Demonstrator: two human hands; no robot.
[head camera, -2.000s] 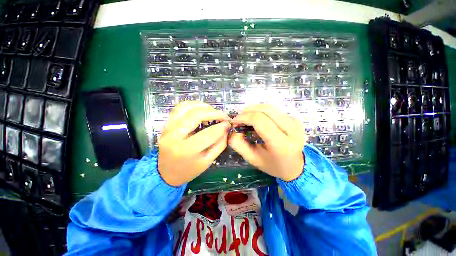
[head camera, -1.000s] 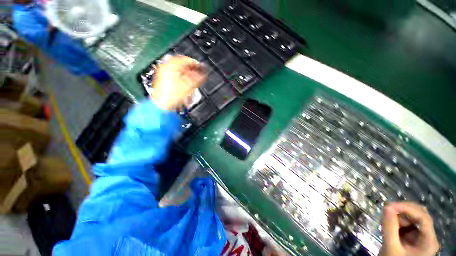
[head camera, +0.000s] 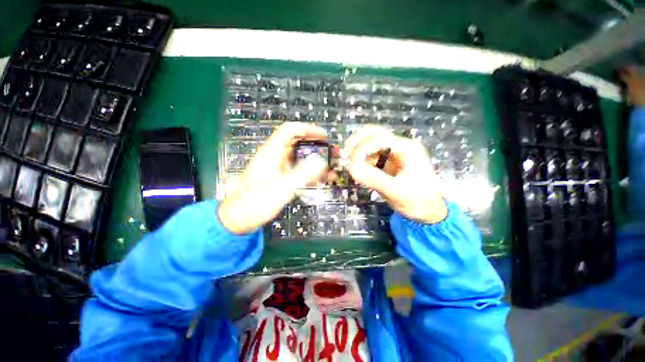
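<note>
My left hand (head camera: 272, 180) grips a small dark squarish module (head camera: 312, 150) between thumb and fingers, above the middle of a clear blister tray (head camera: 247, 106). My right hand (head camera: 396, 170) is just to the right, with its fingertips bent together near the module's right side. A dark bit (head camera: 382, 157) shows among the right fingers, too small to identify. Something tiny and brownish lies between the two hands; I cannot tell which hand has it. Strong glare covers part of the clear tray.
A black blister tray (head camera: 81, 131) with units in some pockets is at the left. A dark smartphone (head camera: 167, 170) lies beside the clear tray. Another black tray (head camera: 559, 184) stands at the right. A person's blue sleeve (head camera: 636, 155) shows at the right edge. A white strip (head camera: 318, 48) runs behind.
One second ago the view was turned left and my left hand was over the left black tray. Now both hands are together over the clear tray, the left holding a module.
</note>
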